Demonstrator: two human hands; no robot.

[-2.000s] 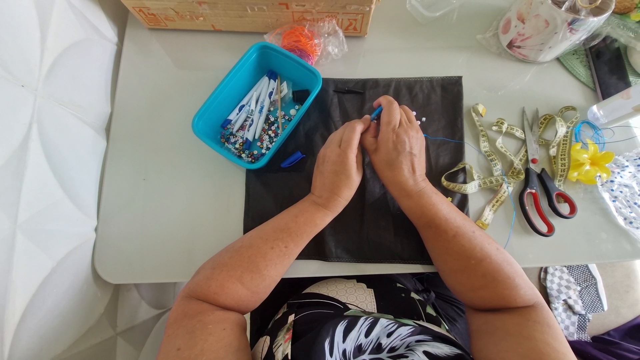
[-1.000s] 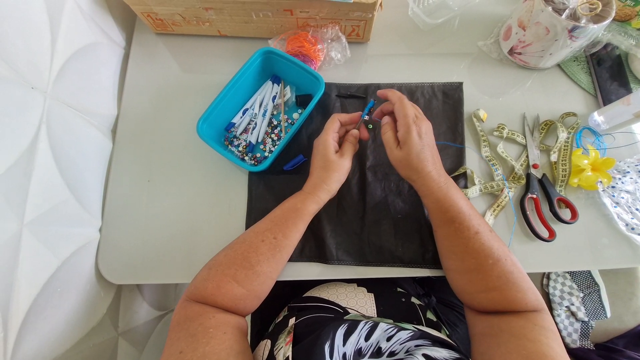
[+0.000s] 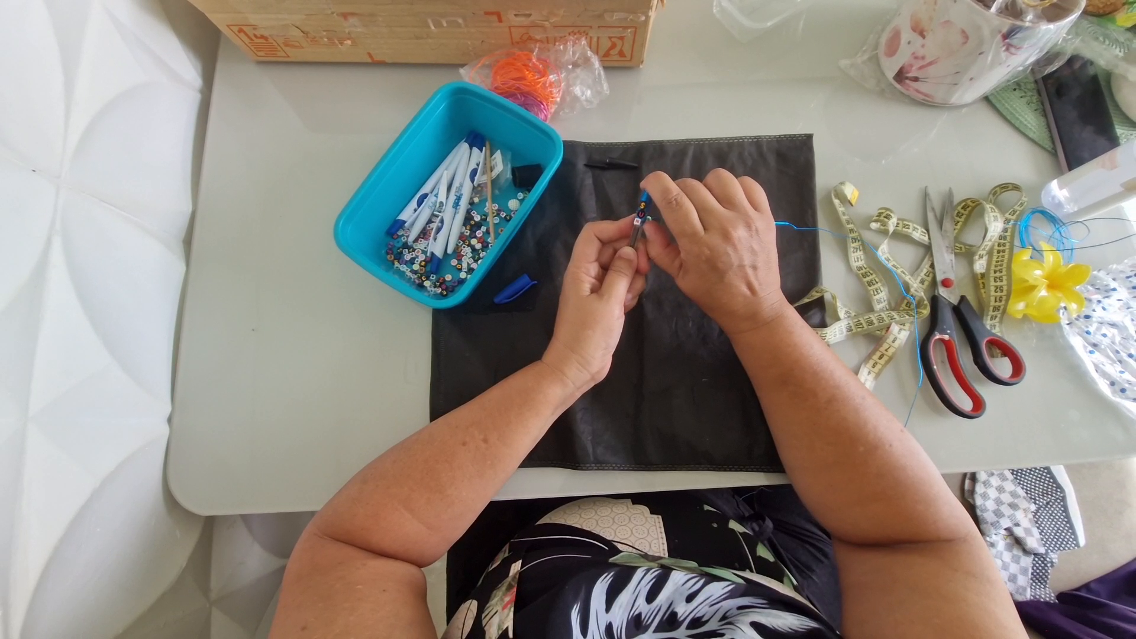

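Over a black cloth mat (image 3: 692, 382), my left hand (image 3: 599, 297) pinches the lower part of a slim dark pen-like stick (image 3: 637, 229) that has small beads and a blue part near its top. My right hand (image 3: 714, 244) holds the upper end between thumb and forefinger. Blue cord (image 3: 852, 234) runs from beside my right hand across to the right. Left of my hands, a turquoise plastic box (image 3: 355, 209) contains several white-and-blue pens (image 3: 460, 200) and many small beads (image 3: 426, 266). A blue pen cap (image 3: 514, 288) and a black pen cap (image 3: 611, 164) lie on the mat.
Scissors with black-and-red handles (image 3: 950, 337) and a yellow measuring tape (image 3: 861, 266) lie on the right, near a yellow flower (image 3: 1047, 284) and coiled blue cord (image 3: 1038, 235). A cardboard box (image 3: 426, 35), a bag of orange cord (image 3: 524, 80) and a patterned container (image 3: 950, 53) stand behind.
My hands, close together two seconds ago, parted slightly and now both hold the beaded stick. My right fingers have closed around its top end. The box and mat have stayed in place.
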